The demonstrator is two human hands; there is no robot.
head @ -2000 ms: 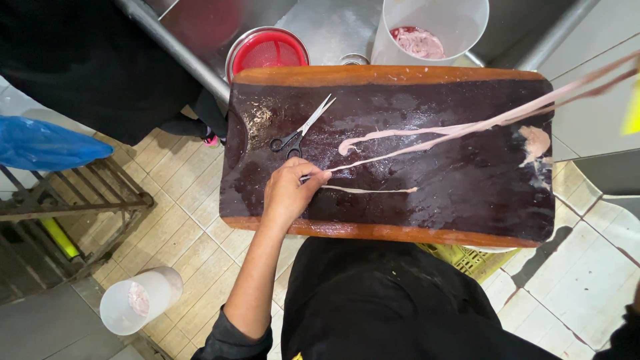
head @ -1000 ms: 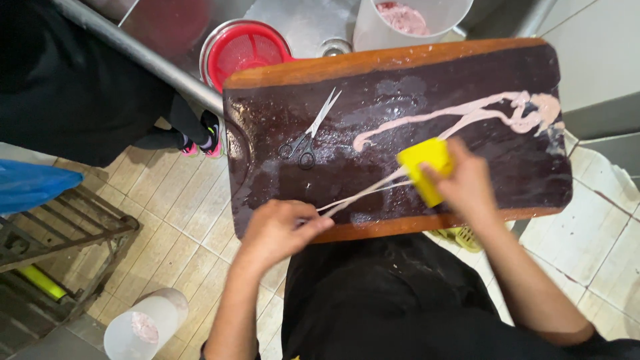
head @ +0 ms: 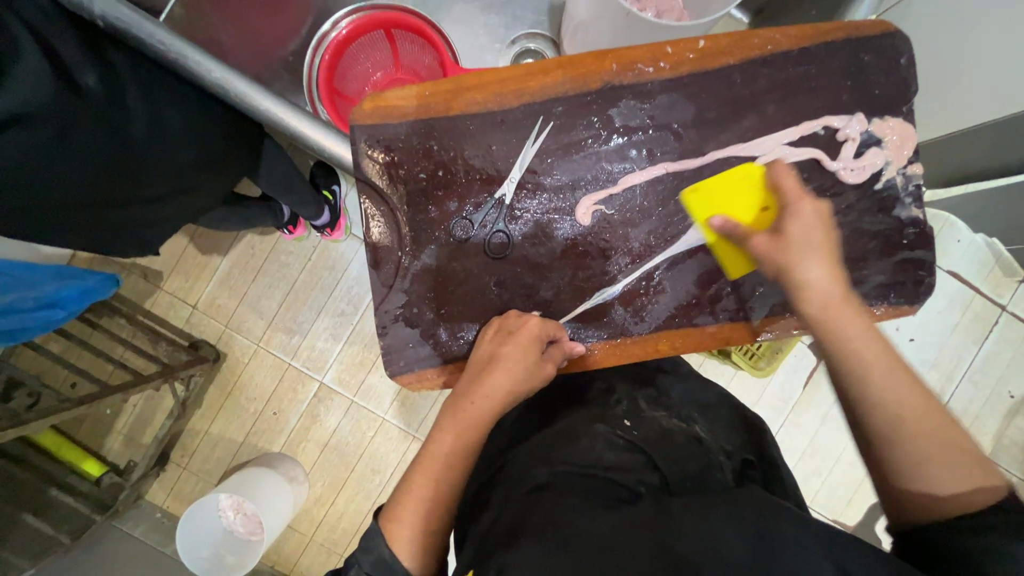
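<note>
My left hand (head: pixel 524 350) pinches the end of a thin, pale casing-like strip (head: pixel 640 276) at the near edge of a dark board with orange-brown edges (head: pixel 640 72). My right hand (head: pixel 796 232) grips a flat yellow scraper (head: pixel 728 208), pressed on the strip; the strip runs taut between the two. Beyond the scraper, pink, thicker strands (head: pixel 680 166) lie along the board and bunch into a heap at its right end. Scissors with black handles (head: pixel 506 192) rest, blades slightly apart, on the board's left half.
Behind the board are a red strainer (head: pixel 388 60), a sink drain (head: pixel 530 50) and a translucent container (head: pixel 592 28) with pink matter. Another person in black (head: pixel 104 136) stands left. A metal rack (head: pixel 104 384) and a translucent bucket (head: pixel 220 532) stand lower left; a yellow crate (head: pixel 756 356) is below the board.
Two seconds ago the strands were stretched up to the right, off the board; now they lie on it. My right hand came in with the scraper, which has since moved slightly right.
</note>
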